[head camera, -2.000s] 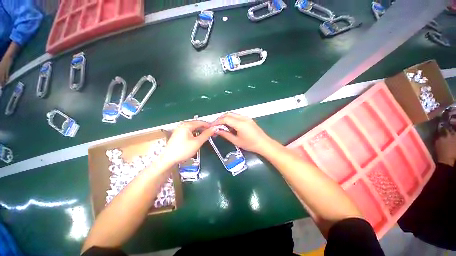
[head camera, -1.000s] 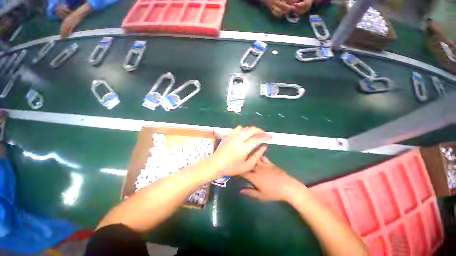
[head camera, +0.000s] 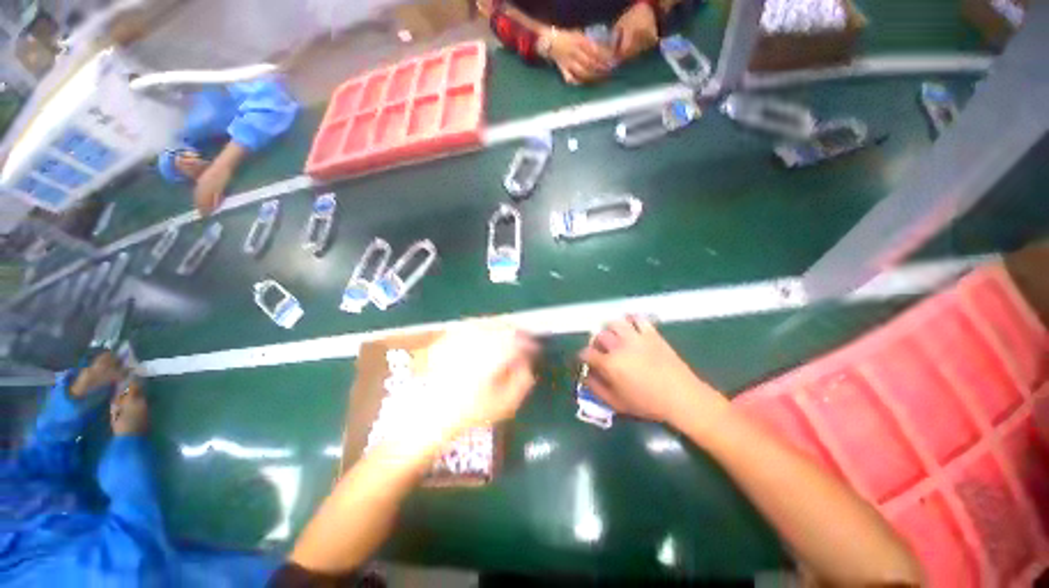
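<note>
My left hand (head camera: 483, 373) is over the right part of an open cardboard box (head camera: 366, 402) full of small white fittings (head camera: 397, 396). It is overexposed and blurred, and whether its fingers hold anything cannot be told. My right hand (head camera: 633, 365) is curled over a loop-shaped unit (head camera: 594, 410) on the green bench, right of the box. The unit's blue-banded end shows below the fingers; the rest is hidden under the hand.
A salmon-red compartment tray (head camera: 874, 408) lies at the right. A pale strip (head camera: 679, 308) and a grey post (head camera: 909, 190) stand beyond my hands. More loop units (head camera: 504, 244) lie past the strip. Another red tray (head camera: 403, 103) and other workers' hands are opposite; a blue-sleeved worker is at left.
My hands have moved apart: the left towards the box, the right staying over a unit. A loop unit beyond the strip, absent two seconds ago, still lies there. The view has shifted.
</note>
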